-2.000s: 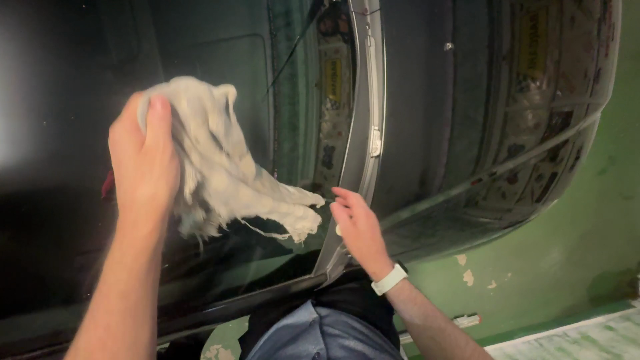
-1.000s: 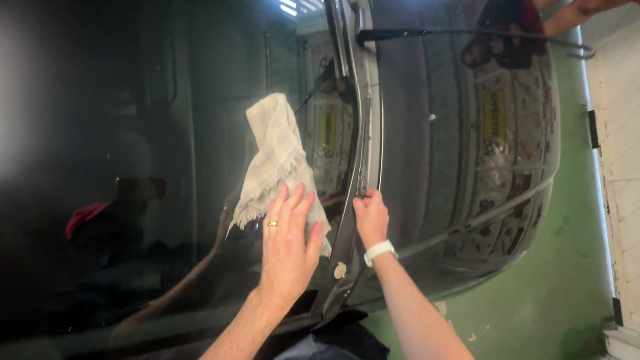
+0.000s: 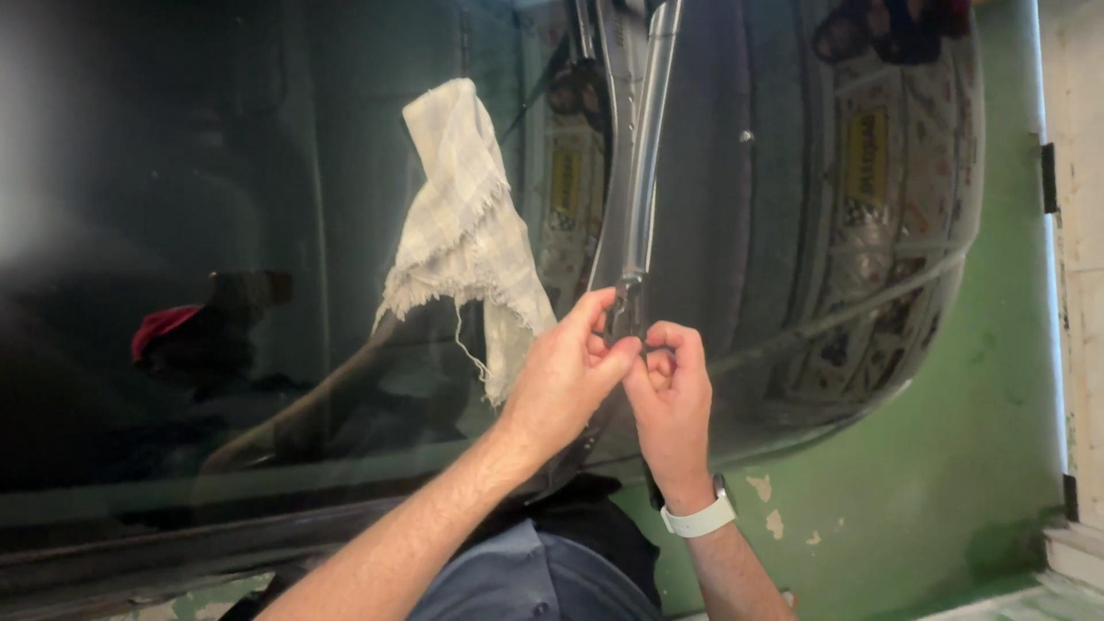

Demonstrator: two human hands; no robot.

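A pale checked cloth with frayed edges [image 3: 470, 224] lies bunched on the dark car windshield [image 3: 259, 216]. My left hand [image 3: 561, 371] is just right of its lower end, thumb and fingertips pinching a small dark part [image 3: 625, 315] at the near end of the grey cowl strip [image 3: 642, 172]. Close against it, my right hand [image 3: 673, 388] has curled fingers, its thumb and forefinger meeting at the lower end of that same dark part. Fingers cover much of the part, so its exact kind cannot be told. A white-banded watch [image 3: 700, 517] is on my right wrist.
Right of the cowl strip spreads the dark, glossy car hood [image 3: 716, 216], carrying reflections and a small washer nozzle [image 3: 747, 136]. Beyond its rounded edge is a green floor [image 3: 931, 466] with chipped paint. A pale wall or door [image 3: 1074, 259] stands at far right.
My left hand has let go of the cloth, held up two seconds ago, and moved right to join my right hand at the cowl. The raised wiper arm over the hood one second ago is out of view.
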